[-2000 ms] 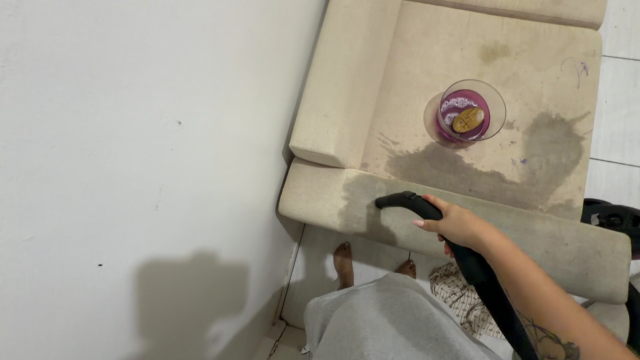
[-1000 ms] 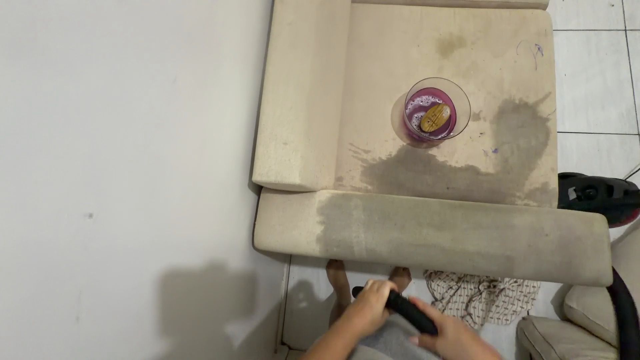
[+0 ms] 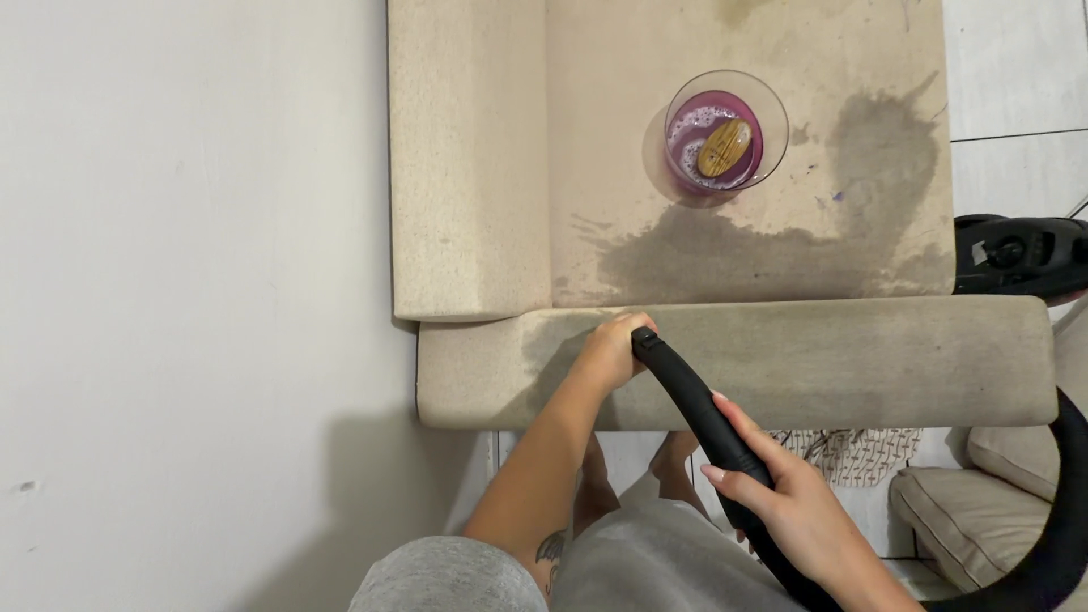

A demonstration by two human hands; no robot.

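My right hand point(image 3: 786, 493) is closed around the black handle of a vacuum cleaner hose point(image 3: 701, 408), over my lap. My left hand point(image 3: 614, 353) is at the sofa arm point(image 3: 833, 365), beside the tip of the handle; its fingers are mostly hidden, so whether it grips anything does not show. Dark wet patches mark the arm and the beige seat point(image 3: 603, 170). On the seat stands a clear bowl point(image 3: 769, 102) of purple, foamy liquid, with a wooden-backed brush point(image 3: 724, 148) in it.
A black vacuum cleaner point(image 3: 1011, 255) stands on the tiled floor at the right, its hose curving down the right edge. Loose cushions point(image 3: 969, 518) lie at lower right, near a patterned cloth point(image 3: 867, 455). A white wall point(image 3: 187, 255) borders the sofa's left side.
Two seconds ago only my right hand showed, holding the handle on the sofa arm. Both hands were then low over my lap; now they are further up, with my left hand at the arm.
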